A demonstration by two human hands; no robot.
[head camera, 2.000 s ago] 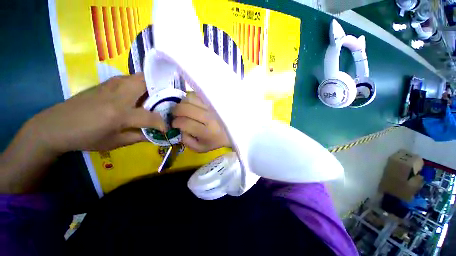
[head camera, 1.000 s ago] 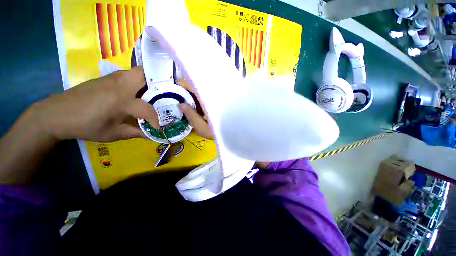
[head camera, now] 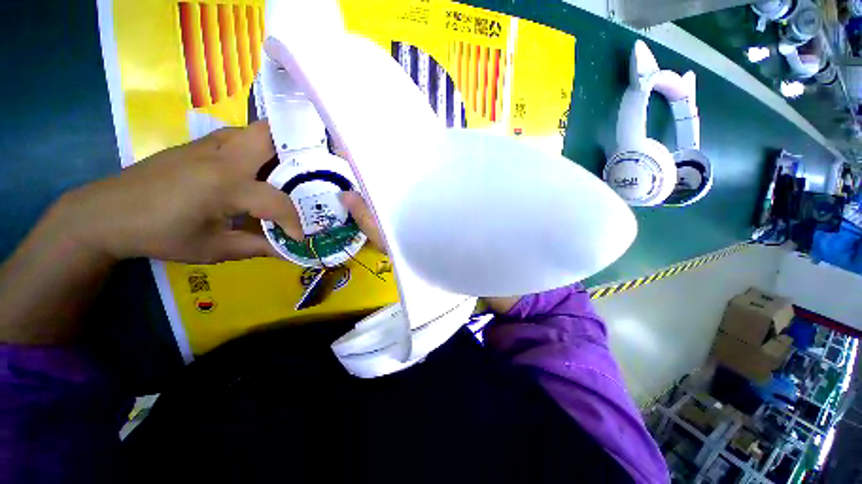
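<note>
White cat-ear headphones fill the middle of the view, one large ear pointing right. The open ear cup shows a white centre, a dark ring and a green circuit board along its lower edge. Thin wires run from the board to a small dark rectangle, which looks like a battery, below the cup. My left hand grips the cup's left side, fingertips on its edge. My right hand holds the cup's right side and is mostly hidden behind the headband. The other ear cup is near my body.
A yellow printed sheet lies under the work on the green bench. Another white headphone set sits at the right. Black-and-yellow tape marks the bench edge. Cardboard boxes and racks stand beyond; more headphones show at top right.
The headband and its ear have swung left and now cover most of my right hand. My right fingers have moved off the cup's centre to its right side, exposing the white centre and board.
</note>
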